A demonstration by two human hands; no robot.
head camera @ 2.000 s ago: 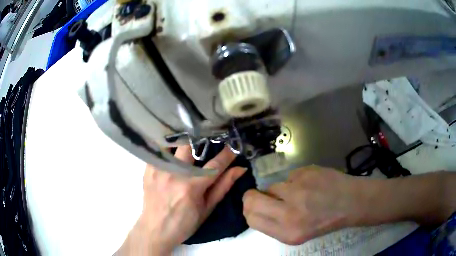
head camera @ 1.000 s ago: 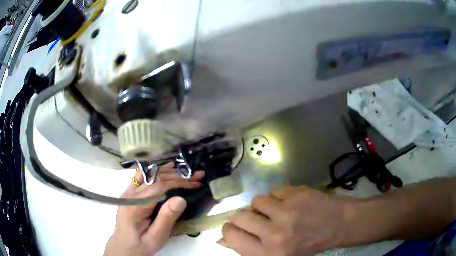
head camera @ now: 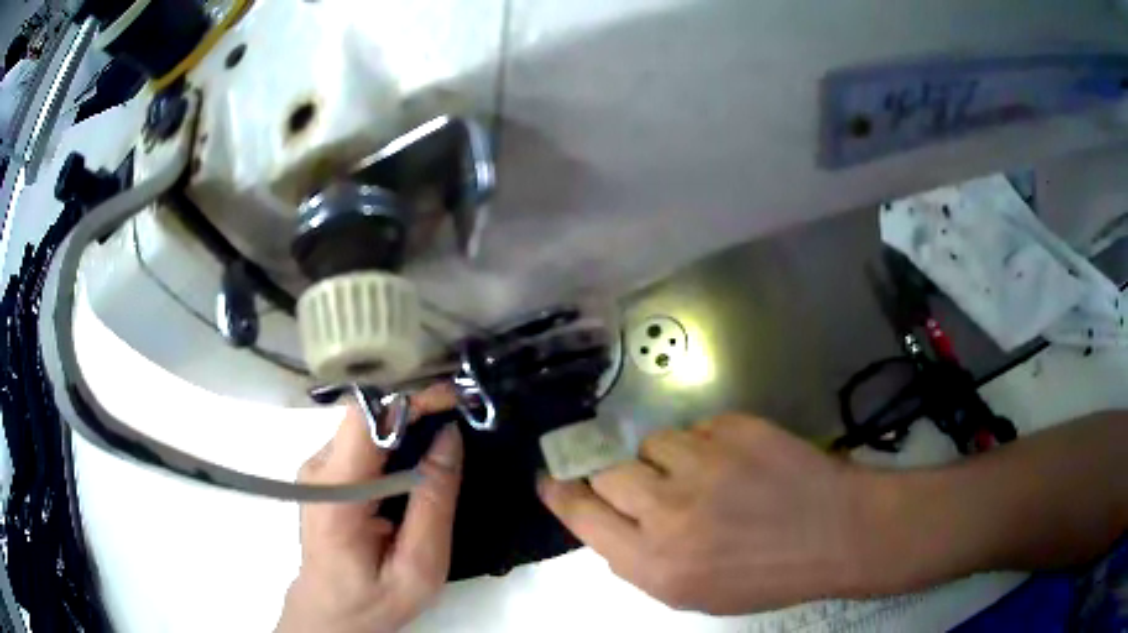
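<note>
The black fabric piece (head camera: 501, 513) lies on the machine bed below the presser foot area (head camera: 544, 371). My left hand (head camera: 377, 513) holds its left part, with the thumb on top; some fingers are hidden behind the thread guides (head camera: 474, 393). My right hand (head camera: 717, 513) is at the fabric's right edge beside the pale block (head camera: 579, 450), fingers curled and fingertips low; whether it grips the fabric is unclear. The needle tip is hidden. No zipper can be made out.
The white machine head (head camera: 668, 148) with its cream knob (head camera: 360, 327) fills the upper view. Snips with black cord (head camera: 946, 383) and a speckled white cloth (head camera: 990, 260) lie at the right. A dark heap of pieces (head camera: 37, 433) is at the far left. A ruler (head camera: 841, 615) runs along the front.
Since two seconds ago the view has shifted, showing the machine head further left. Since one second ago, more black fabric shows between my hands, and my right hand has come up beside the pale block.
</note>
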